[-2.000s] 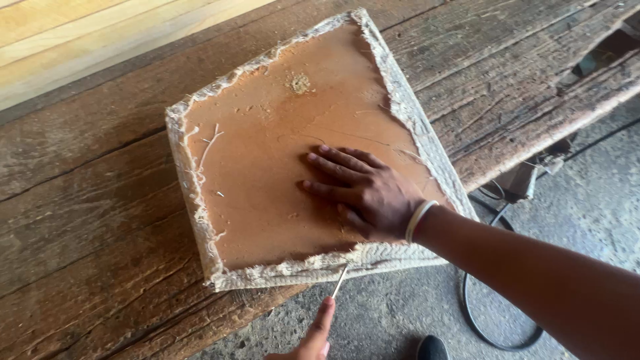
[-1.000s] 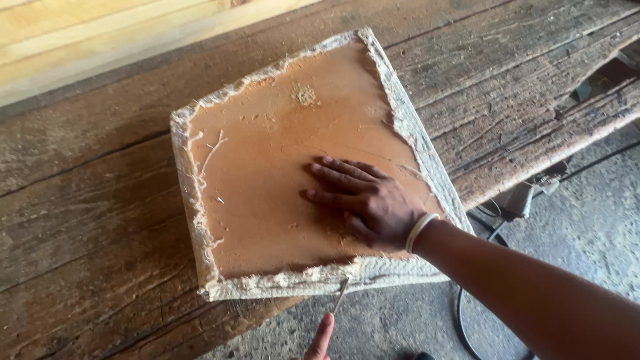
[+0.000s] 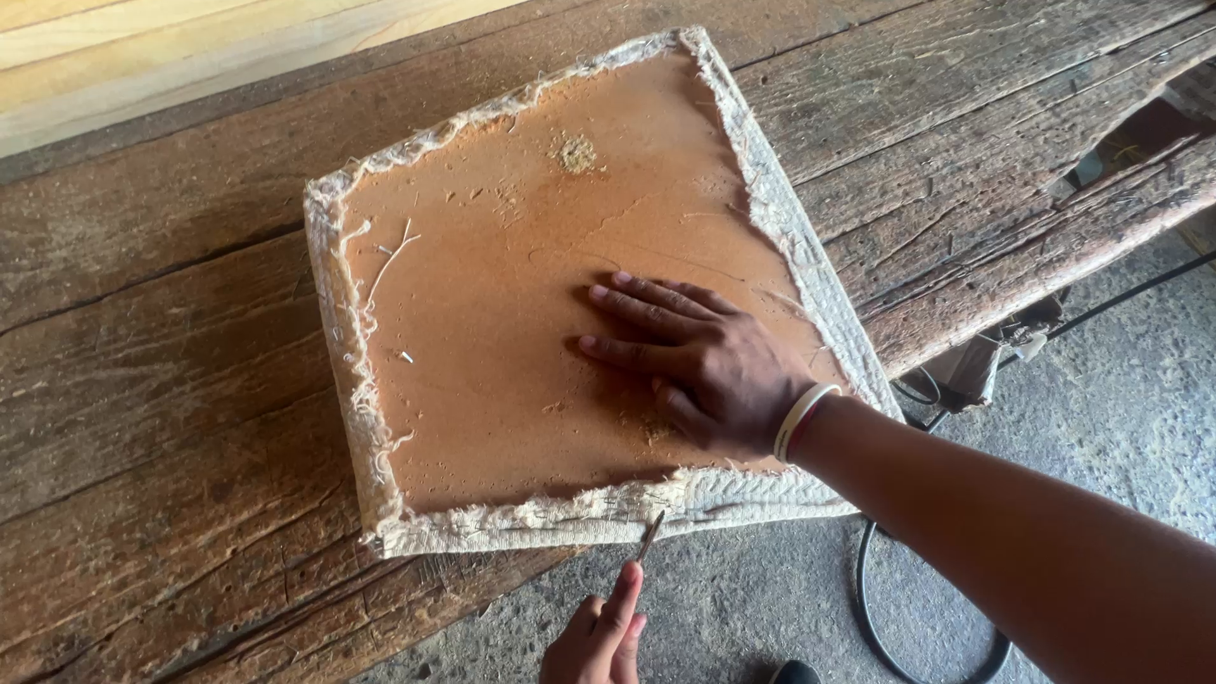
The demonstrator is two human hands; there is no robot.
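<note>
My right hand [image 3: 727, 370] lies palm down with its fingers apart on the bare orange-brown face of a square padded panel [image 3: 494, 351]. Pale, frayed fabric [image 3: 774, 204] is folded over the panel's edges and leaves the middle uncovered. At the bottom of the view, my left hand [image 3: 603, 627] grips a thin metal hand tool [image 3: 651, 537], its index finger extended along it. The tool's tip touches or is very near the fabric on the near edge; its exact type cannot be told. The handle is hidden in the fingers.
The panel rests on a worn wooden bench [image 3: 152, 380], its near edge overhanging the concrete floor [image 3: 750, 589]. A small pile of debris [image 3: 577, 154] and loose threads [image 3: 389, 261] lie on the panel. A black cable [image 3: 864, 579] loops on the floor. Pale boards [image 3: 190, 47] stand at upper left.
Two seconds ago the tool's tip was at the near-edge fabric too, and about one second ago more of my left hand was out of view. My right hand has stayed on the panel.
</note>
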